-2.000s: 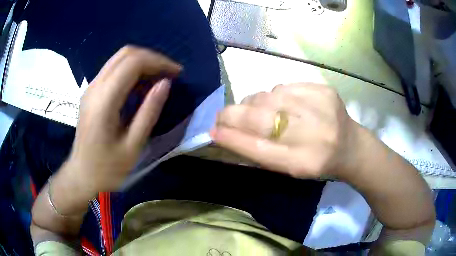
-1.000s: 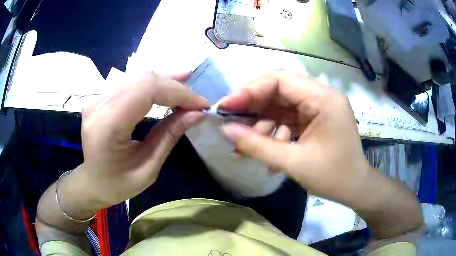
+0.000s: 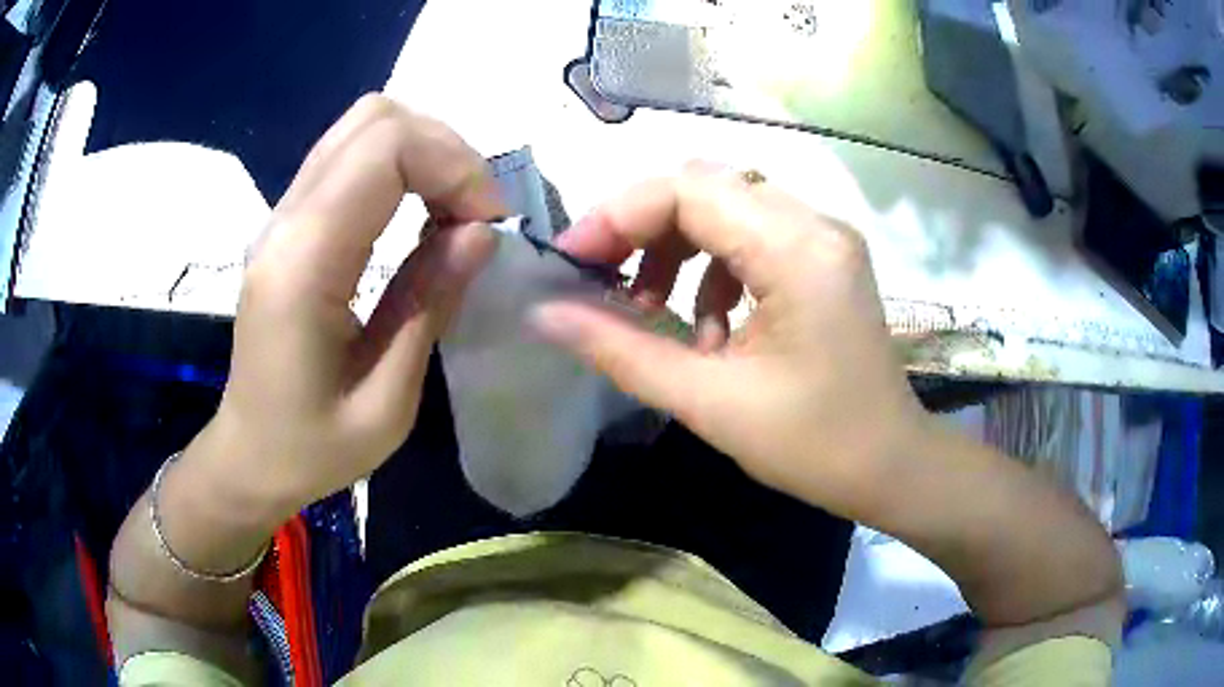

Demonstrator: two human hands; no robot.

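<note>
A white-grey piece [image 3: 524, 403] with a rounded lower end hangs between my hands over the table's front edge. A pale blue-grey strip [image 3: 528, 188] sticks up behind its top edge, and a thin dark edge runs between my fingers. My left hand [image 3: 369, 295] pinches the top edge of the piece between thumb and fingers. My right hand [image 3: 725, 309] grips the same edge just to the right, its fingers curled and its thumb in front of the cloth. The cloth between the right fingers is partly hidden.
The white table [image 3: 765, 181] carries the needle plate and bed [image 3: 651, 67] at the back. Dark panels [image 3: 228, 67] lie at the left back. A dark grey flat shape with a looped end [image 3: 973, 81] and a black flat rectangle [image 3: 1134, 262] are at the right. Red-orange strips [image 3: 293, 604] show below left.
The dark panel that was under my hands first is no longer there. Both hands have since moved slightly left and up with the white-grey piece, which now hangs more upright.
</note>
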